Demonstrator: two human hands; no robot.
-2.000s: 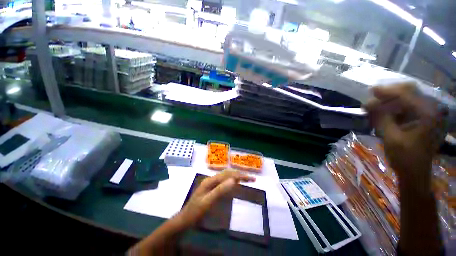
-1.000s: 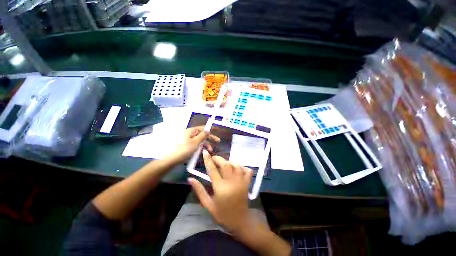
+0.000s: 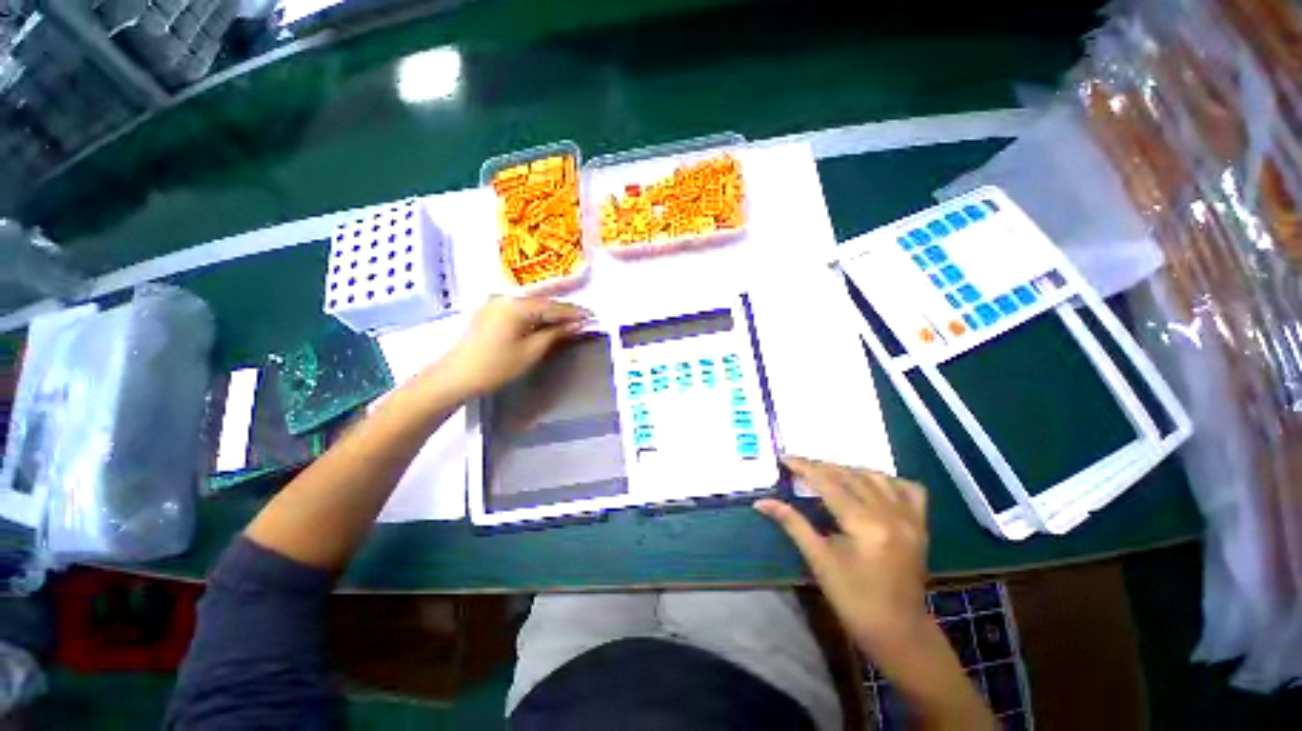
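Note:
A white front housing [image 3: 550,508] lies face down over the dark fixture [image 3: 758,343] on white paper. Its large window is on the left. Its key section, with rows of small blue keys [image 3: 693,374], is on the right. My left hand [image 3: 507,343] grips the housing's far edge near the upper left, fingers bent over the rim. My right hand [image 3: 864,536] holds the near right corner between thumb and forefinger. Two clear tubs of orange keycaps [image 3: 540,222] [image 3: 674,204] stand just beyond the housing.
A white dotted keypad stack [image 3: 383,267], green circuit boards [image 3: 331,383] and a plastic-wrapped bundle [image 3: 129,429] lie to the left. Stacked white housings [image 3: 954,429] lie right of the paper. Shiny plastic bags [image 3: 1214,271] are piled at the far right. The bench's near edge runs before my lap.
The housing has turned from upright to sideways and now lies over the fixture. My left hand has moved to its far edge, my right hand to its near right corner. The view looks further down.

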